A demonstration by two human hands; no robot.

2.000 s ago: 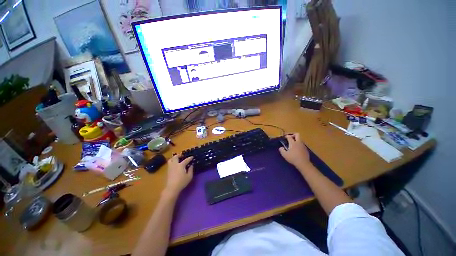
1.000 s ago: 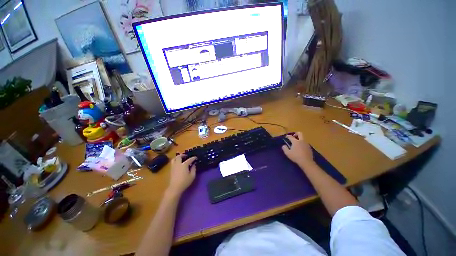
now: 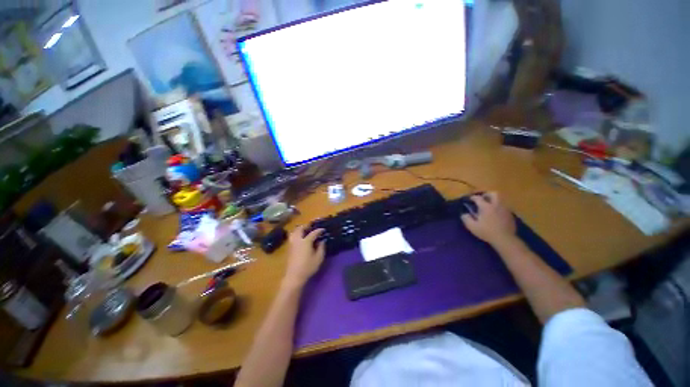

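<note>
The black keyboard [image 3: 386,218] lies below the monitor [image 3: 363,79], whose screen shows mostly white. My left hand [image 3: 306,253] rests at the keyboard's left end, fingertips on the keys. My right hand [image 3: 489,219] lies over the small dark mouse [image 3: 470,206], right of the keyboard, covering most of it. The purple desk mat [image 3: 325,317] is under both. A flat black rectangle [image 3: 380,276] lies on the mat, with a white paper slip [image 3: 385,244] behind it. The picture is slightly blurred.
A glass jar [image 3: 164,309] and a round brown dish [image 3: 218,308] stand front left. A toy figure [image 3: 183,185] and pen bucket [image 3: 145,181] stand back left. A small black box [image 3: 520,138] sits right of the monitor. Papers [image 3: 628,200] lie far right.
The view has swung left, so everything sits further right in the picture. The window outlines seen on the monitor no longer show. Both hands remain at the keyboard and mouse.
</note>
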